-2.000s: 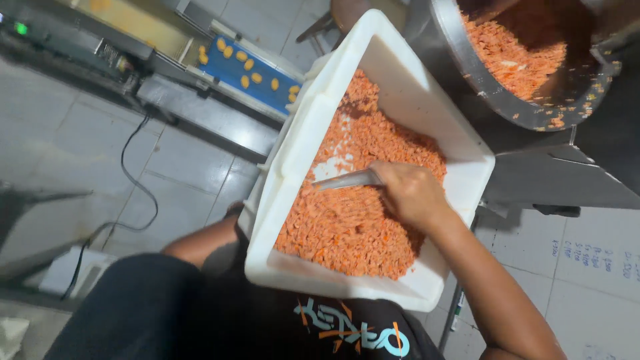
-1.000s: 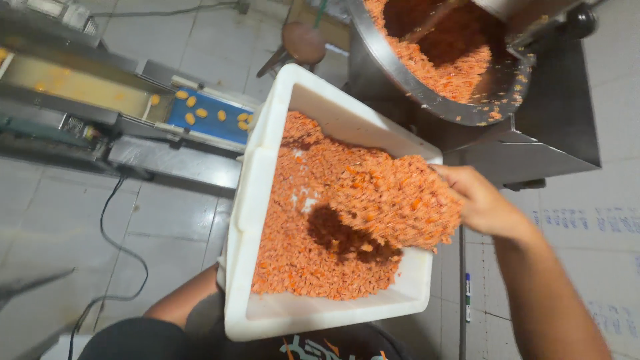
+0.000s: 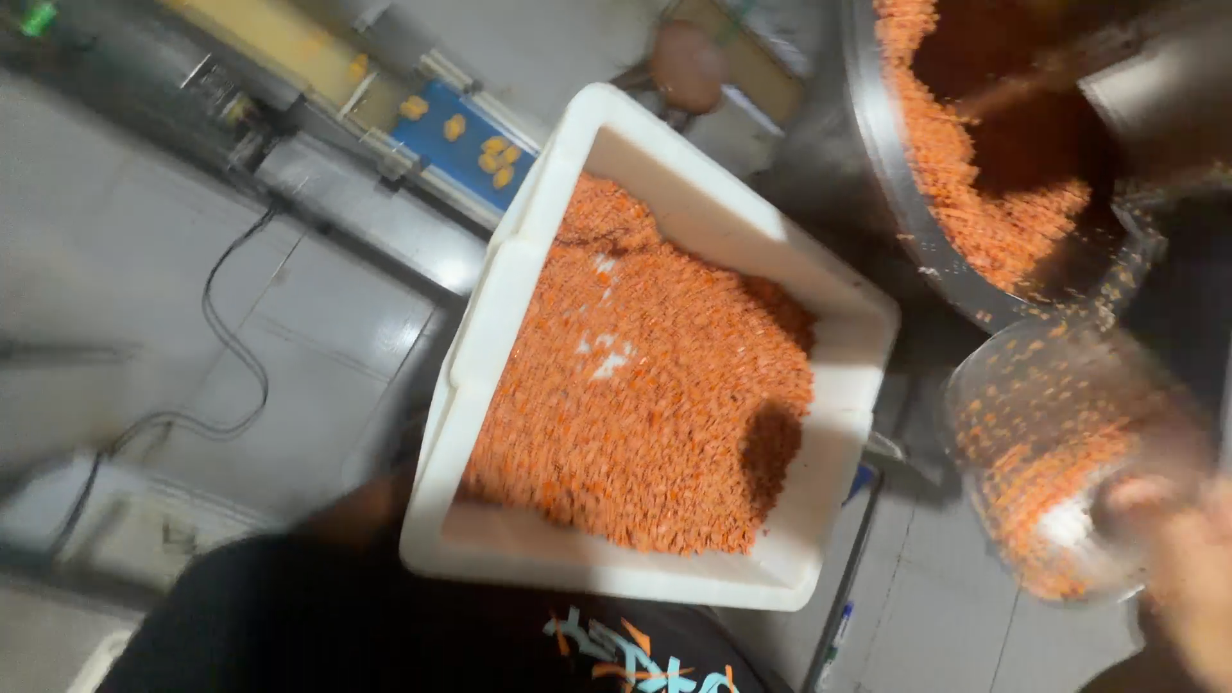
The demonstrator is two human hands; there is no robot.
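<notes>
A white plastic tub [image 3: 674, 592] stands tilted in the middle of the head view, with an orange, crumbly food mixture [image 3: 654, 414] spread inside. At the lower right, my right hand [image 3: 1169, 529], blurred, is shut on a clear scoop [image 3: 1049, 452] with bits of the mixture stuck to it. The scoop is outside the tub, just below the rim of a round metal bowl [image 3: 938, 231] holding more of the same mixture. My left hand is hidden; only a dark part of that arm shows at the tub's left side.
At the upper left runs a machine with a blue conveyor belt [image 3: 462, 144] carrying several small yellow pieces. A black cable [image 3: 226, 327] winds over the tiled floor. A round brown stool seat [image 3: 688, 67] stands behind the tub. A pen [image 3: 839, 630] lies at the lower right.
My right hand has moved from the tub to the right, beside the bowl. The mixture that was heaped high near the hand now lies lower in the tub.
</notes>
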